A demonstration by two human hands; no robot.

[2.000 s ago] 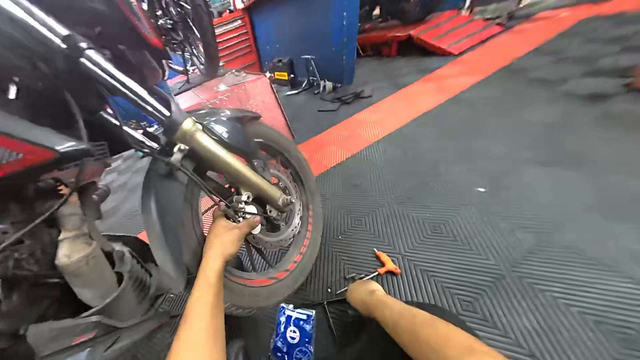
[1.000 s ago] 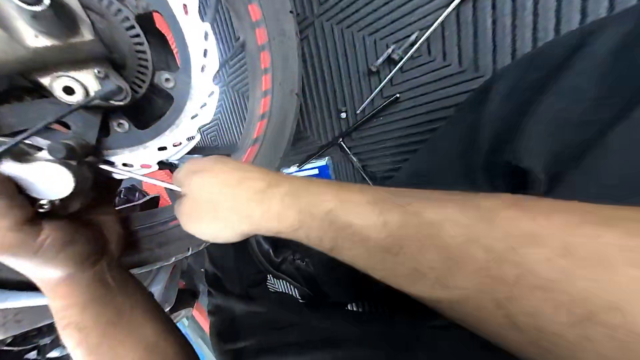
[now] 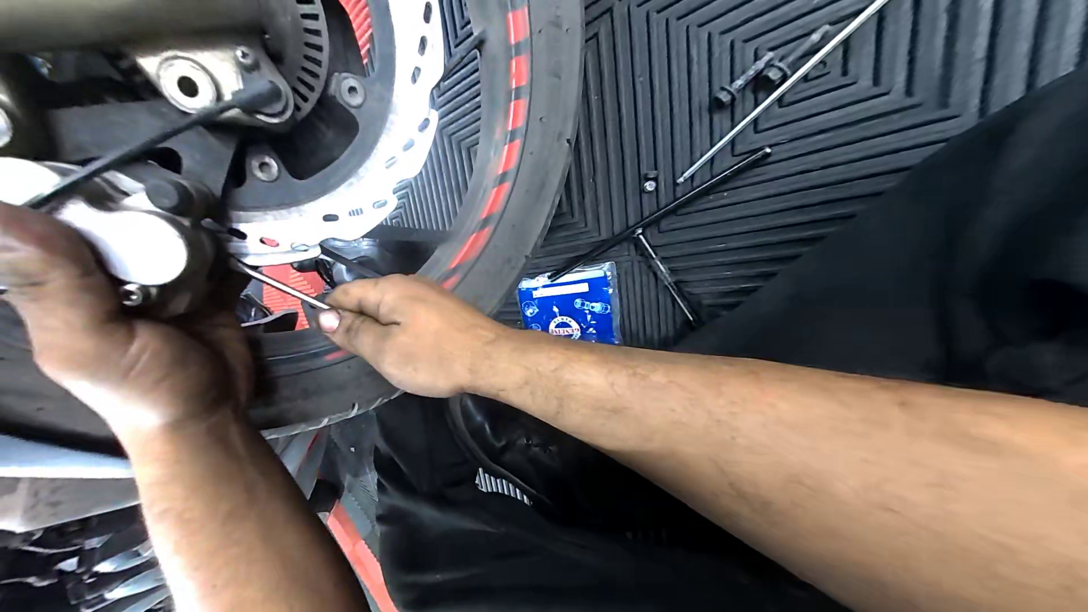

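Note:
My left hand (image 3: 127, 340) is closed around the brake caliper (image 3: 140, 242) of a motorcycle's wheel, its fingertips partly hidden behind it. Between the thumb and fingers of my right hand (image 3: 408, 331) is a thin metal tool (image 3: 285, 285), its type not clear. The far end of that tool reaches the caliper's right side, just below the edge of the brake disc (image 3: 365, 183). A black cable (image 3: 153, 144) crosses above the caliper toward the hub.
The tyre (image 3: 544, 170) curves between the caliper and the ribbed black mat (image 3: 901, 161). On the mat lie bolts (image 3: 748, 78), a long metal rod (image 3: 782, 93), a black T-handle tool (image 3: 663, 212), a small metal part (image 3: 650, 183) and a blue packet (image 3: 574, 306). My black-clad leg (image 3: 952, 280) is at right.
The view has moved in close to the wheel since two seconds ago. My right hand, then down by the tools on the mat, is now at the caliper with a thin tool.

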